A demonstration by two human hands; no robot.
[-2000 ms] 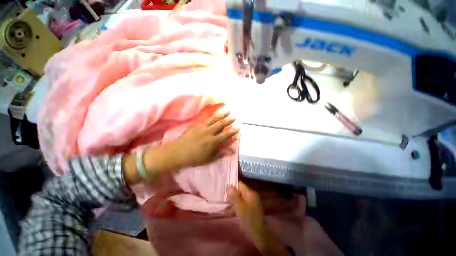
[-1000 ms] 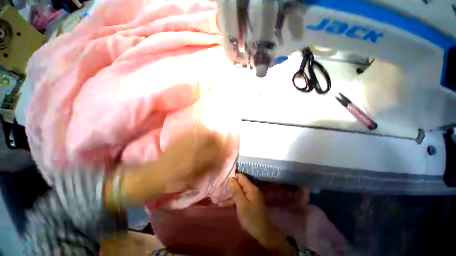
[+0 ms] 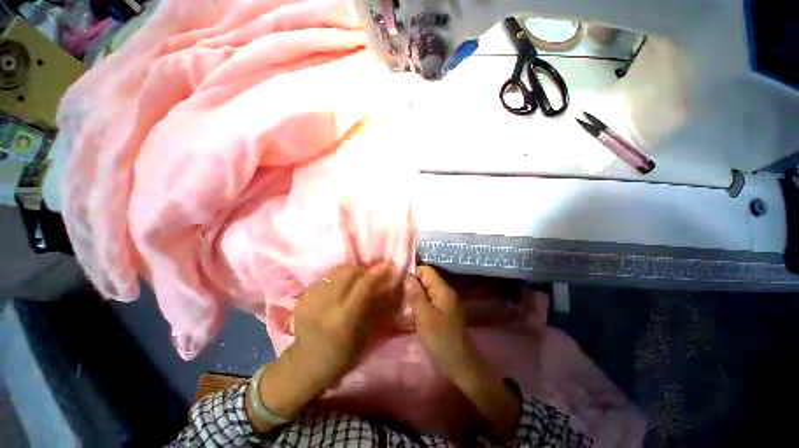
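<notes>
Sheer pink fabric point(image 3: 201, 166) lies in loose folds on the left of the machine table and hangs over the lap. It looks white in the lamp glare near the needle area point(image 3: 427, 54). My left hand point(image 3: 337, 311) pinches the fabric just below the table's front edge. My right hand point(image 3: 441, 319) holds the fabric's right edge close beside it, near the left end of the measuring scale point(image 3: 561, 260). The fingertips of both hands are partly hidden in the fabric. Whether the needle touches the fabric is lost in the glare.
Black-handled scissors point(image 3: 533, 86) and pink thread snips point(image 3: 616, 143) lie under the machine arm point(image 3: 692, 35). A pale tape roll point(image 3: 552, 31) is behind the scissors. A beige machine point(image 3: 35, 72) stands at far left. A wooden piece point(image 3: 219, 385) shows below left.
My left hand has moved from on top of the fabric down towards my right hand, and now grips fabric. The fabric is drawn towards me. The view has shifted.
</notes>
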